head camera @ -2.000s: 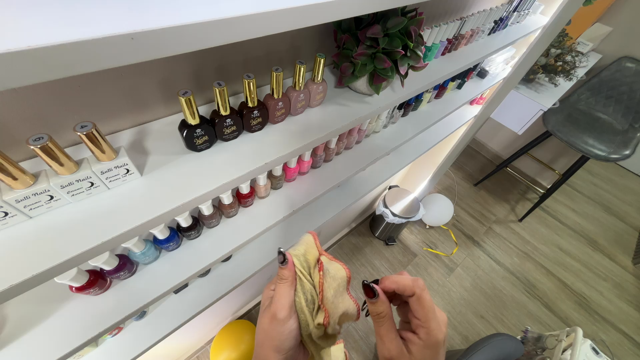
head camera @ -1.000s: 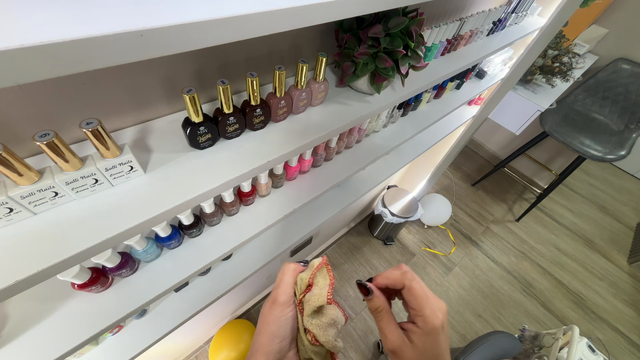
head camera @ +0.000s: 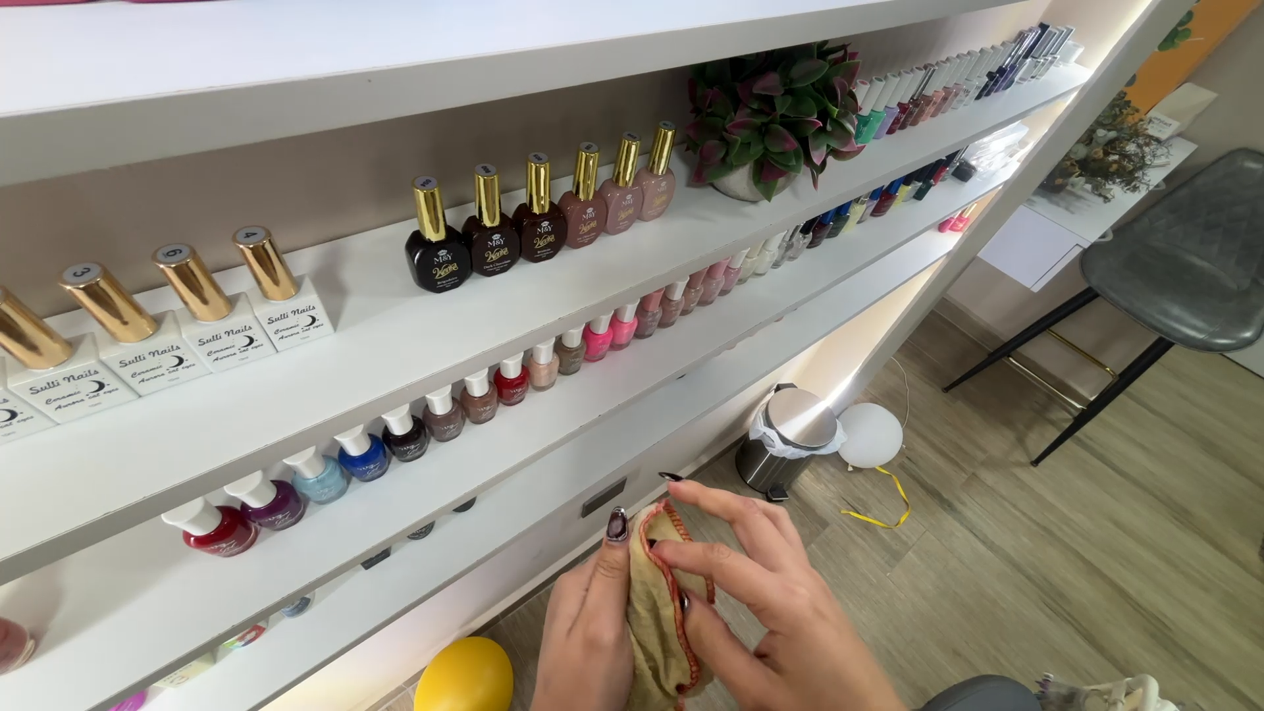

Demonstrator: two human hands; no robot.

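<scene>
A beige cloth [head camera: 657, 617] with red overlocked edges hangs between my hands at the bottom centre. My left hand [head camera: 588, 617] grips it from the left, its thumb along the cloth's side. The fingers of my right hand [head camera: 765, 592] touch the cloth's red edge from the right, the index finger raised above it; whether they pinch it cannot be told. Beyond my hands, nail polish bottles [head camera: 512, 380] with white caps line a white shelf. Above them are gold-capped bottles [head camera: 538, 212] and white boxy bottles with gold caps [head camera: 225, 331].
White shelves [head camera: 395, 370] run diagonally across the view. A potted plant [head camera: 775, 118] stands on the upper one. On the wood-look floor are a metal pedal bin [head camera: 775, 444], a white balloon [head camera: 871, 434] with yellow ribbon and a yellow balloon [head camera: 464, 676]. A grey chair [head camera: 1180, 257] stands at right.
My right hand has moved left onto the cloth, its fingers now spread at the edge; a second ago it was apart from the cloth. The cloth has changed shape in my left hand.
</scene>
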